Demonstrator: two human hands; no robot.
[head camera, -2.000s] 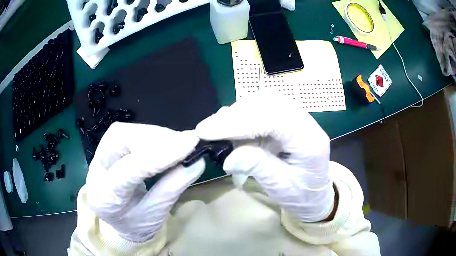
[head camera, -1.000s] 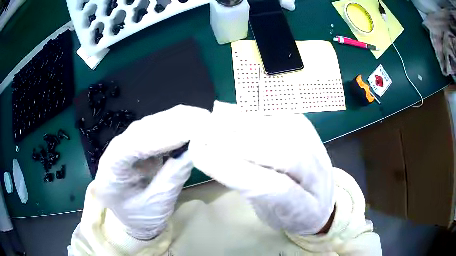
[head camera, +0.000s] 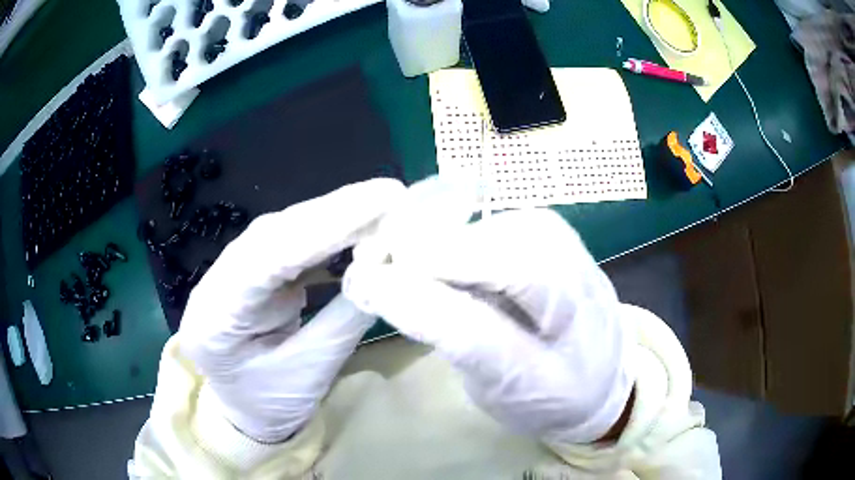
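Observation:
My left hand (head camera: 272, 309), in a white glove, is closed at the fingertips on a small black moulded part (head camera: 340, 262). Only a dark bit of the part shows between the fingers; the rest is hidden. My right hand (head camera: 506, 319), also gloved in white, meets the left fingertips at the part, with its fingers bent. Whether the right fingers grip the part or a wipe cannot be told against the white glove. More loose black parts (head camera: 202, 225) lie on the black foam mat (head camera: 309, 141) beyond the left hand.
A black parts tray (head camera: 80, 159) and another pile of parts (head camera: 91, 291) are at left. A white blister tray (head camera: 187, 47), white bottle (head camera: 424, 37), phone (head camera: 514, 70), dot sheet (head camera: 591, 141), pink marker (head camera: 663, 71) and orange-and-black tool (head camera: 682, 159) lie beyond the hands.
The right hand has turned and closed over the black part, which showed plainly between both hands two seconds ago. Since one second ago the right fingertips have shifted slightly. The view has tilted a little.

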